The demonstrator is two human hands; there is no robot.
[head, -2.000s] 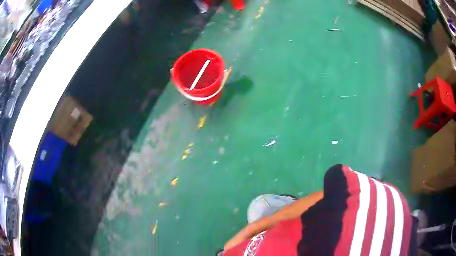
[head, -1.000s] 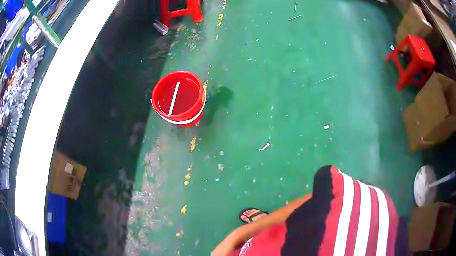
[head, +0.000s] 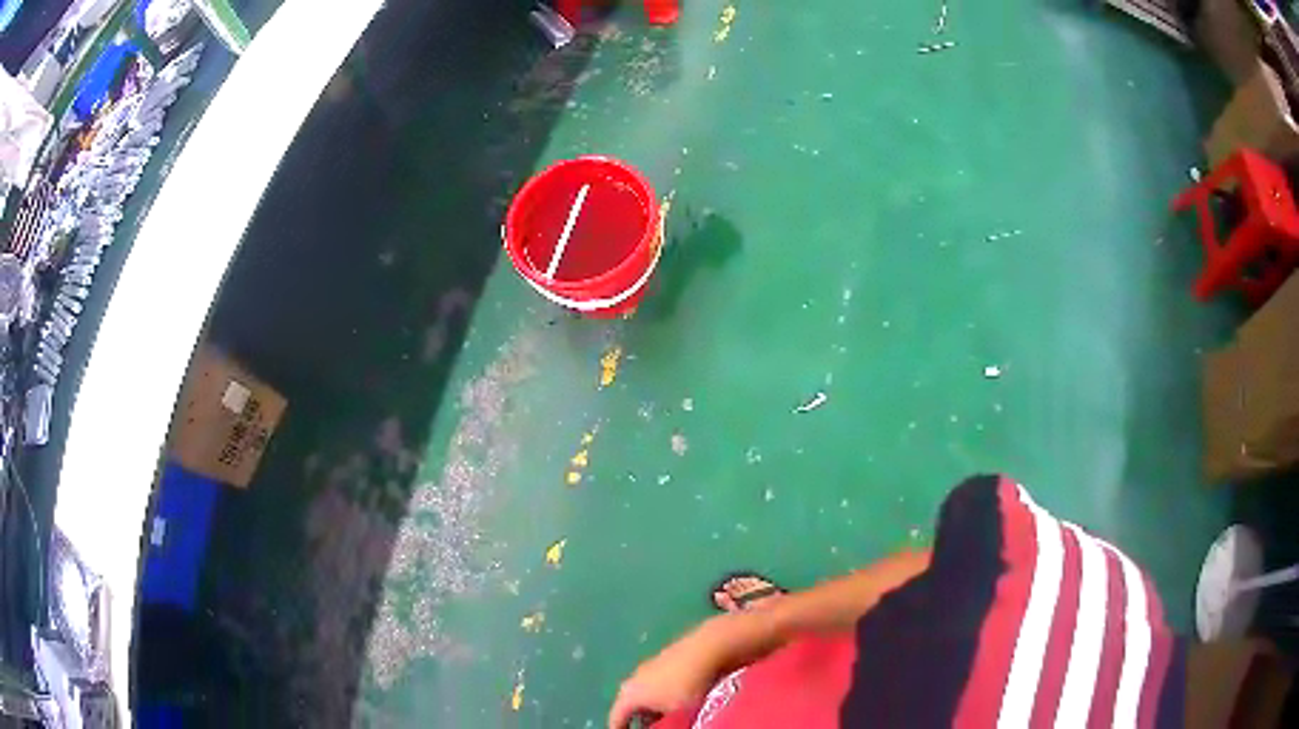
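My right forearm crosses low in front of the red, black and white-striped shirt (head: 1047, 627). My right hand (head: 667, 686) is at the bottom edge, partly cut off and blurred. A small dark thing shows at its lower side, but whether the hand holds it is unclear. My left hand is out of the picture. A red bucket (head: 627, 285) with a white handle stands upright on the green floor, well ahead of my hand. A thin white stick-like strip shows inside it. A sandalled foot (head: 745, 591) shows just beyond my forearm.
A long white bench edge (head: 136, 328) curves along the left, with many small pieces beyond it. A carton (head: 228, 420) and a blue container (head: 181, 534) are beneath. At the right are a red stool (head: 1251, 221), brown cardboard (head: 1254, 392) and a round white base (head: 1228, 581).
Since one second ago, the bucket and stool have shifted right and up in view. More of my right hand shows at the bottom edge. The far red stool is now mostly cut off.
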